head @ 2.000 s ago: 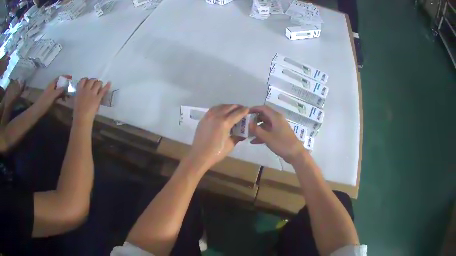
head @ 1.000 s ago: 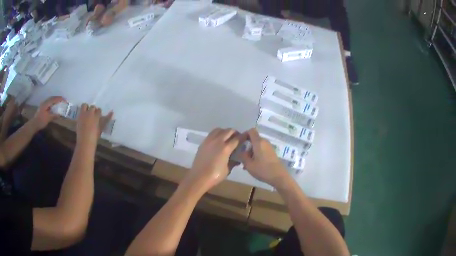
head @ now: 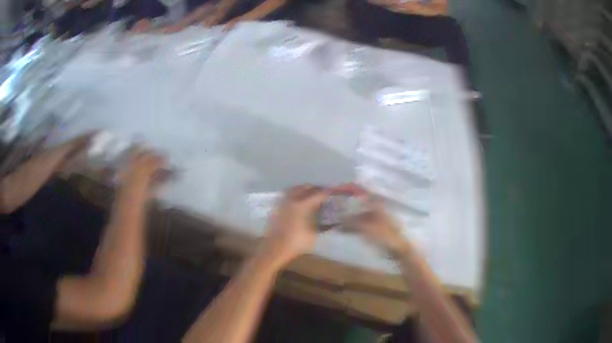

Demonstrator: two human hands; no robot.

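Observation:
The frame is badly blurred. A long white carton (head: 263, 201) lies near the table's front edge, its left end showing and its middle covered by my left hand (head: 295, 221). My left hand grips it from the left. My right hand (head: 372, 220) is at the carton's right end, where a darker printed part shows between the hands. Whether my right hand grips the carton or only touches its end flap is too blurred to tell. A row of white cartons (head: 392, 161) lies side by side beyond my right hand.
White-covered table (head: 262, 100) on brown corrugated boxes (head: 322, 271). A single carton (head: 402, 97) lies at the far right, shiny white items behind it. A neighbour's hands (head: 144, 167) work on the left. People's arms show at the far edge. Green floor (head: 530, 201) runs along the right.
The view has shifted and blurred, so the table's right side sits lower. My right hand has moved slightly away from my left, and more of the carton's end shows between them.

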